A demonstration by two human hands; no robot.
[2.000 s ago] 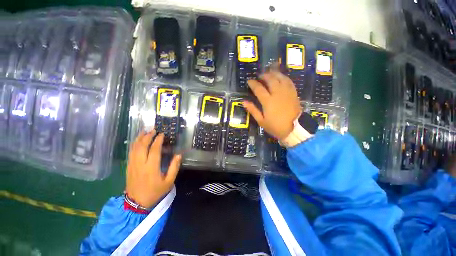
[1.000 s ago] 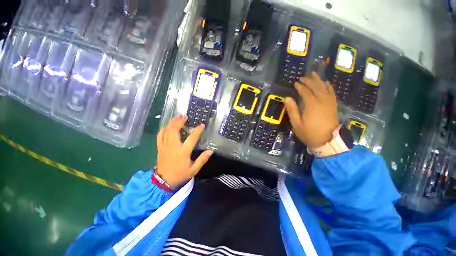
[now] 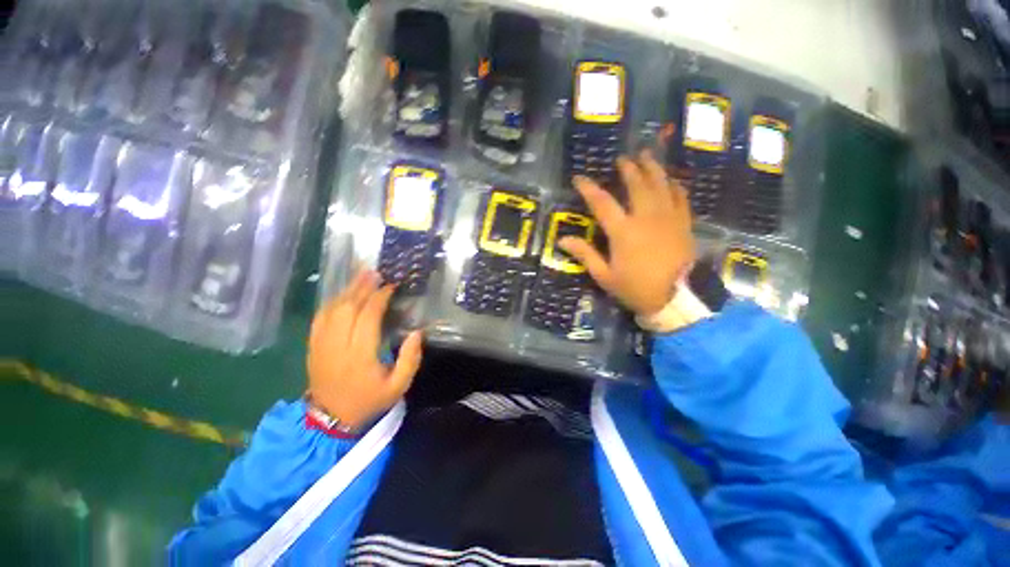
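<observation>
A clear blister tray [image 3: 443, 321] holds two rows of black keypad phones. My left hand [image 3: 352, 360] rests with its fingertips at the lower keypad of the front-left phone [image 3: 411, 199], whose screen is lit white. My right hand [image 3: 648, 238] lies spread above the tray's middle, one fingertip at the keypad of a lit back-row phone [image 3: 599, 92], the thumb over a dark-screened front phone [image 3: 550, 301]. Another dark-screened phone [image 3: 507, 225] lies beside it. Two phones lie back up at the back left [image 3: 421, 78]. No phone is lifted; both hands have fingers apart.
Stacked cloudy trays [image 3: 227, 188] stand at the left. More trays with dark phones [image 3: 961, 238] stand at the right. A white strip [image 3: 775, 44] runs behind the tray. Another blue sleeve [image 3: 941, 476] shows at the lower right. The green floor has a yellow line [image 3: 133, 410].
The view has shifted and turned. My hands stay over about the same phones; my right fingers have moved slightly over the keypads. No phone has been picked up.
</observation>
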